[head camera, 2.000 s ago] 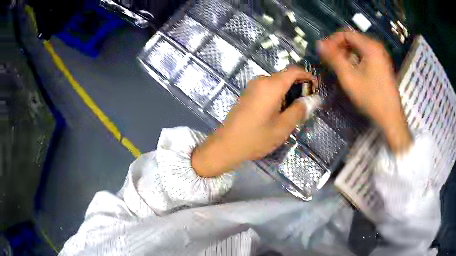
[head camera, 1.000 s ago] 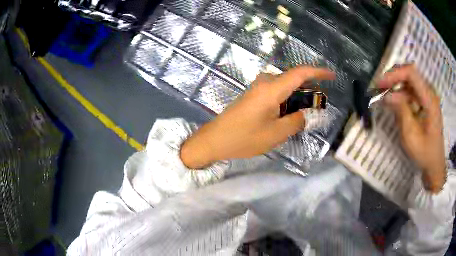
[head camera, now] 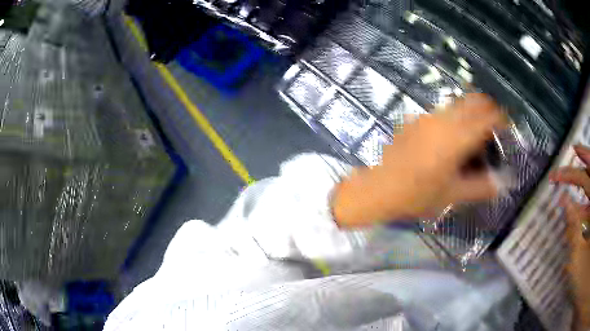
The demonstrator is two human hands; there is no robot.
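Note:
My left hand [head camera: 420,168] is in the middle right of the head view, blurred, over the blister tray. It is closed around a small black housing [head camera: 477,163], which shows only as a dark blur between the fingers. A whitish finger cot [head camera: 508,178] shows at a fingertip. My right hand [head camera: 578,207] is cut off by the right edge, over the slotted parts tray [head camera: 534,258]. Whether it holds anything cannot be told.
The shiny blister tray [head camera: 333,113] lies under and beyond my left hand, with small pale pieces [head camera: 432,75] in its far part. A dark, shiny tray [head camera: 259,26] is beyond it. Grey floor with a yellow line [head camera: 200,119] and a blue object [head camera: 223,58] are at left.
The view has swung left, so everything sits further right in the picture. My right hand is now partly out of view over the slotted tray. The thin silver piece it held no longer shows.

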